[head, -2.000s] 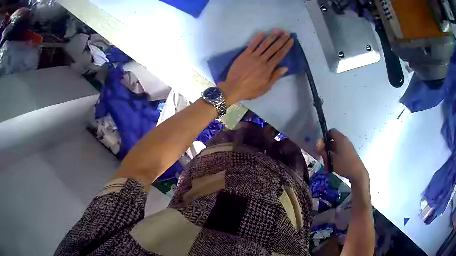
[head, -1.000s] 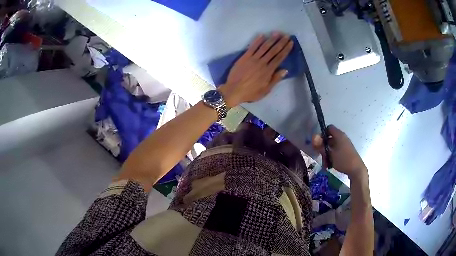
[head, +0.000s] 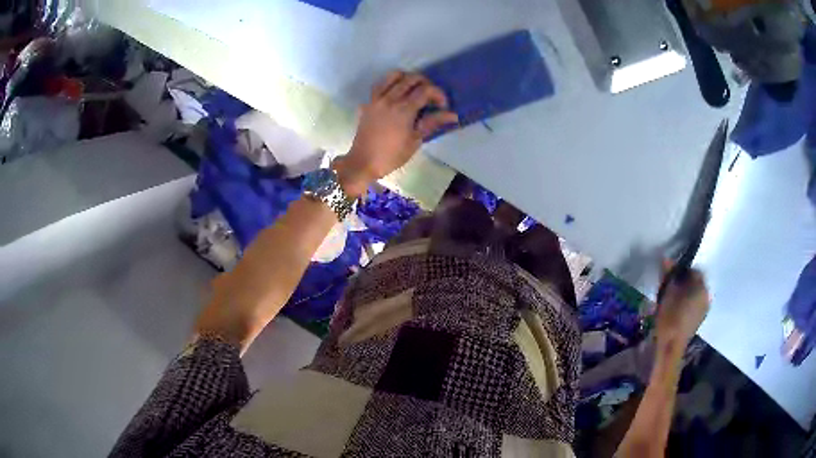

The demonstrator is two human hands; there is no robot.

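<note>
A small blue cut panel [head: 494, 79] lies flat on the white table. My left hand [head: 400, 121] is at the panel's left end, fingers curled onto its edge; the fingertips are partly hidden, and it seems to pinch the cloth there. My right hand [head: 682, 300] is at the table's front edge, slightly blurred, closed around the handles of the tailor's shears [head: 704, 199]. The shears' blades point up and away, to the right of the panel and apart from it.
The cutting machine's silver base plate [head: 626, 40] and a black handle [head: 700, 55] are at the top right. Blue cloth [head: 771, 121] lies at the right. Another blue piece [head: 338, 5] is at the top edge. Scraps [head: 234, 192] are heaped below the table edge.
My left hand has moved from flat on the panel to its left end. My right hand has swung the shears right, away from the panel. The view has shifted a little.
</note>
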